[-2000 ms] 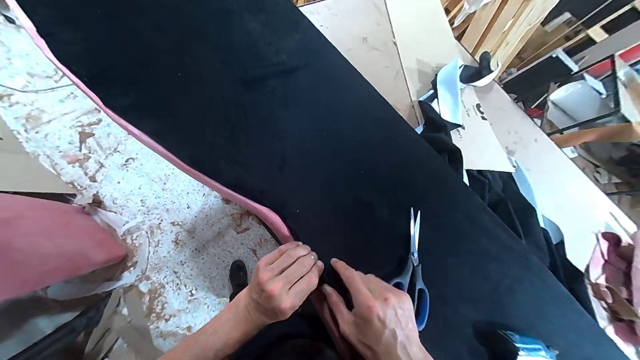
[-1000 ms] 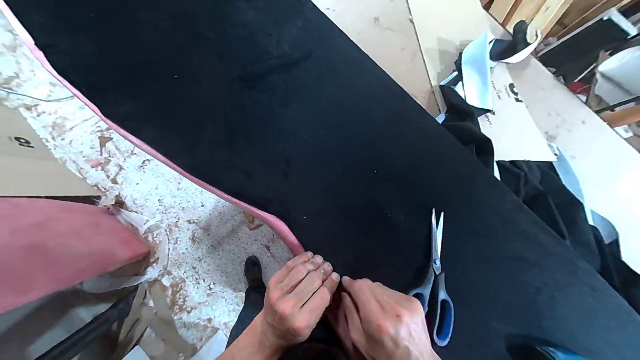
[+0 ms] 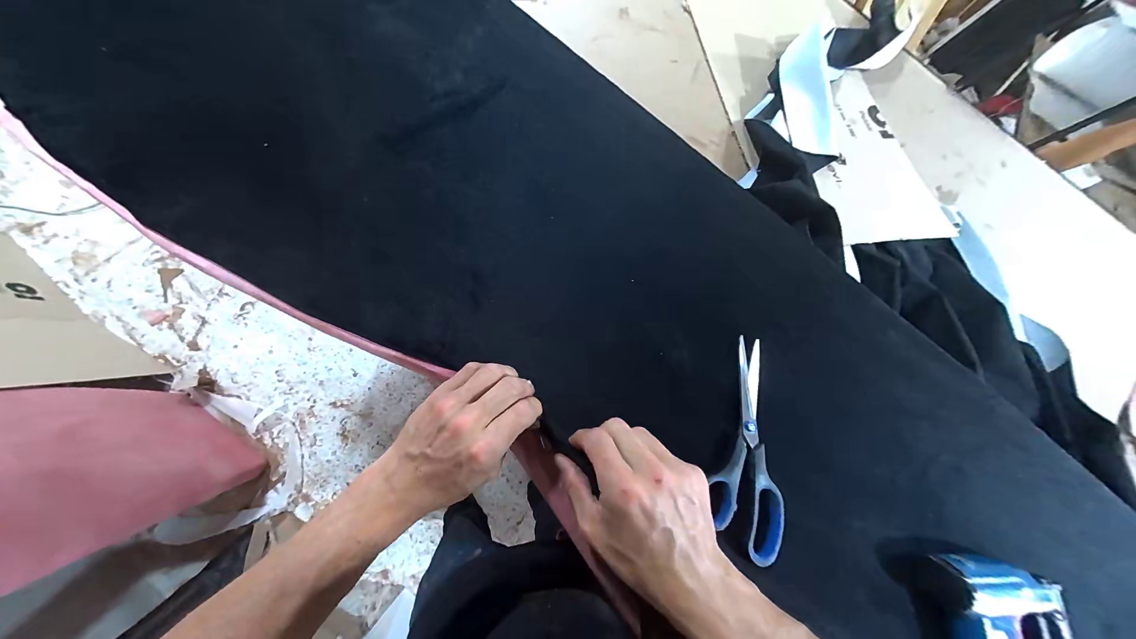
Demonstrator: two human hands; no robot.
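Observation:
Black fabric (image 3: 550, 222) covers a broad surface, with pink fabric (image 3: 293, 309) showing along its near edge. My left hand (image 3: 475, 426) grips that edge, its fingers curled over the black and pink layers. Just to its right, my right hand (image 3: 643, 497) has thumb and fingers at the same edge, pinching the black cloth; the fingertips are partly hidden. Scissors with blue and grey handles (image 3: 750, 453) lie on the black fabric right of my right hand, blades slightly apart and pointing away. A shiny blue object (image 3: 1003, 595) rests at the lower right.
Beyond the far edge lie crumpled black fabric scraps (image 3: 932, 293), white and light blue strips (image 3: 808, 98) and cardboard (image 3: 874, 169). At left are a pink upholstered piece (image 3: 115, 470) and a cardboard sheet (image 3: 62, 311). The floor (image 3: 328, 399) is littered with white scraps.
My hands have come slightly apart along the edge, where they were close together a second ago. The scissors lie in the same place on the fabric.

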